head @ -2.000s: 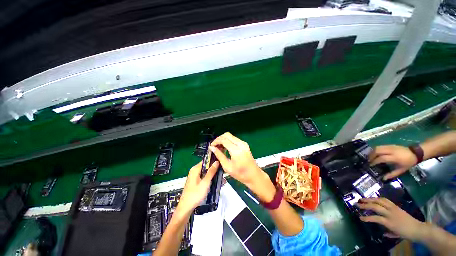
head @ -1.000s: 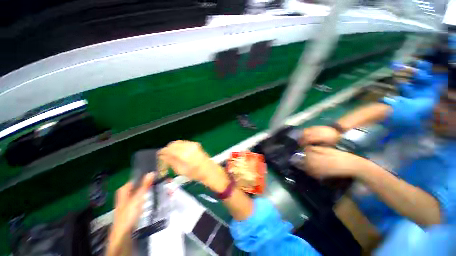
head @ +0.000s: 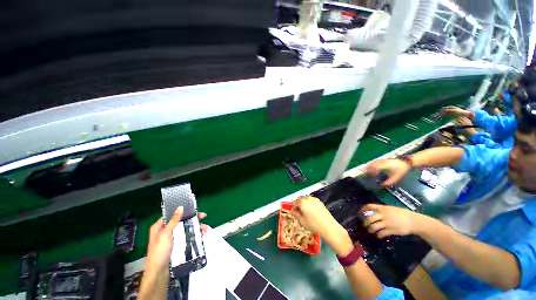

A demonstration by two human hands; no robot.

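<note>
My left hand (head: 160, 243) grips a phone assembly (head: 192, 246) upright at the lower left of centre. A grey dotted panel (head: 178, 199) rises at its top under my thumb; the part below looks white with a black lower edge. My right hand (head: 320, 218) is over the orange-red bin (head: 307, 248), its fingertips at the bin's upper part beside the heaped tan strips (head: 295, 233). Whether the fingers hold a strip cannot be told. A loose tan strip (head: 265, 235) lies left of the bin.
Black pads (head: 251, 285) lie beside a white sheet (head: 216, 272). Phone assemblies sit at the left (head: 125, 233) and on the belt (head: 295, 171). A black tray (head: 376, 234) and a neighbouring worker's hands (head: 391, 221) are at right. A pale post (head: 367, 99) rises behind.
The view has turned right. My right hand has moved from the phone assembly to the bin. My left hand still holds the assembly, now with the dotted panel showing at its top.
</note>
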